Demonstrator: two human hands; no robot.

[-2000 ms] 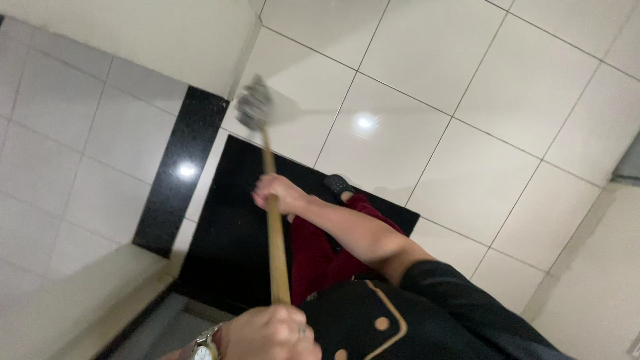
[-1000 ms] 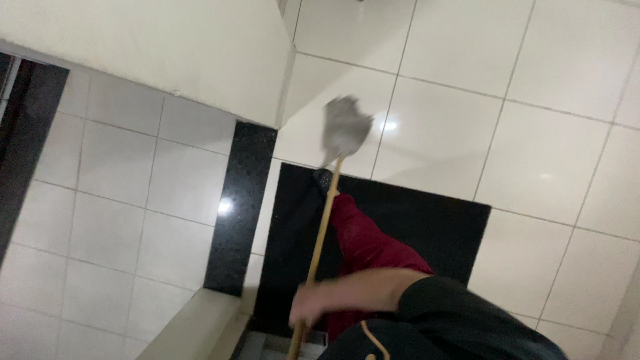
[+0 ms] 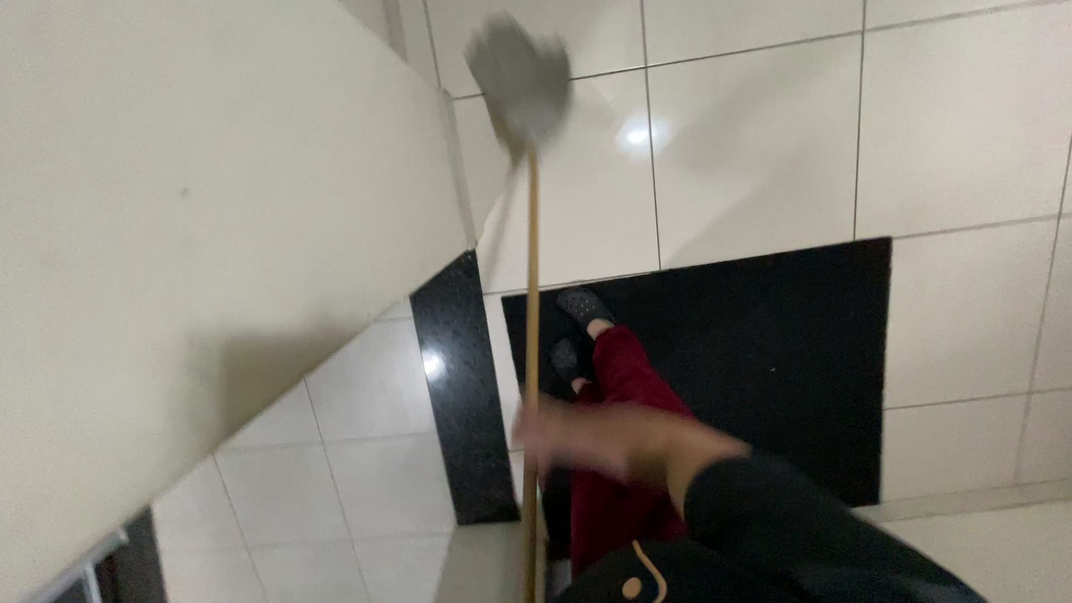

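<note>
My right hand, blurred by motion, is closed around the wooden handle of a mop. The handle runs nearly straight up the view from the bottom edge. At its far end the grey mop head, also blurred, is over the light floor tiles near the wall's corner. My left hand is outside the frame. Below the handle's middle, my feet in dark perforated clogs are on a black mat.
A pale wall fills the left side, its corner close to the mop handle. A black stone threshold strip lies between the light floor tiles and the tiles at lower left. Another low wall edge is at lower right.
The mop head has moved away from the mat, farther up the tiles beside the wall. My left hand, on the handle two seconds ago, is out of view. The view has shifted.
</note>
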